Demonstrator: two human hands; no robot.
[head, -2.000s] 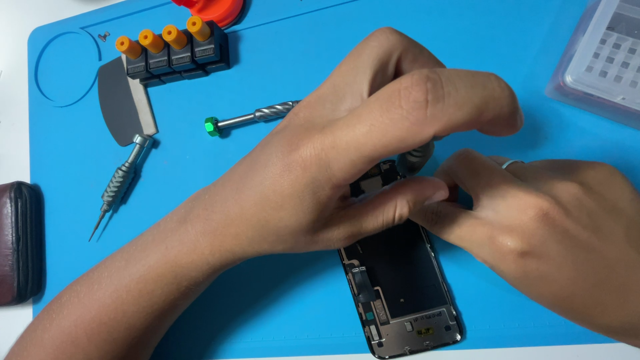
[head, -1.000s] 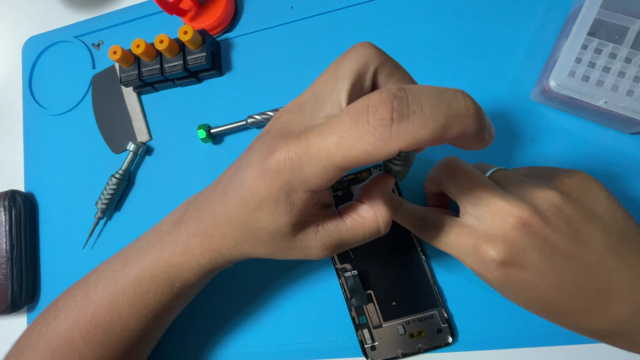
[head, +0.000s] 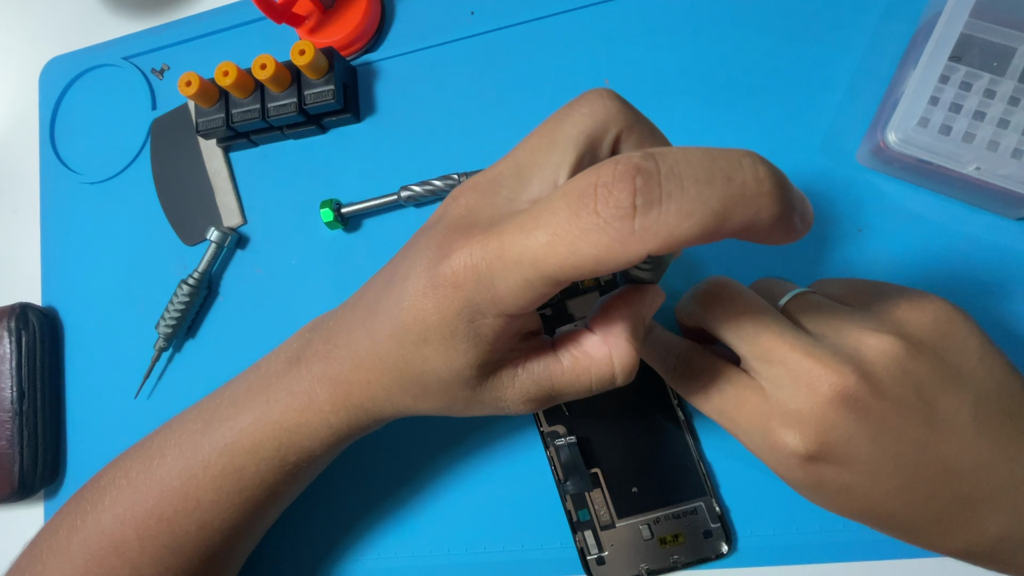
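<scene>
A phone display assembly [head: 640,472] lies with its inner side up on a blue mat, its upper part largely under my hands. My left hand [head: 560,264] arches over the top end, index finger stretched out, thumb low over the assembly. Between its fingers shows the ridged grey grip of a small tool [head: 646,269], probably a precision screwdriver; its tip is hidden. My right hand [head: 832,384], with a ring on one finger, is at the assembly's right edge, its fingertips close to my left thumb. Whether those fingertips pinch anything cannot be seen.
Left of my hands lie a screwdriver with a green cap [head: 331,214], another grey screwdriver [head: 181,308], a dark flat blade [head: 184,176], a black block with orange-topped pieces [head: 280,104] and a red suction cup [head: 344,24]. A plastic case [head: 904,144] stands upper right, a zipped case [head: 24,400] far left.
The view has shifted slightly. Both hands keep nearly the same place over the upper part of the display assembly; nothing else has plainly changed.
</scene>
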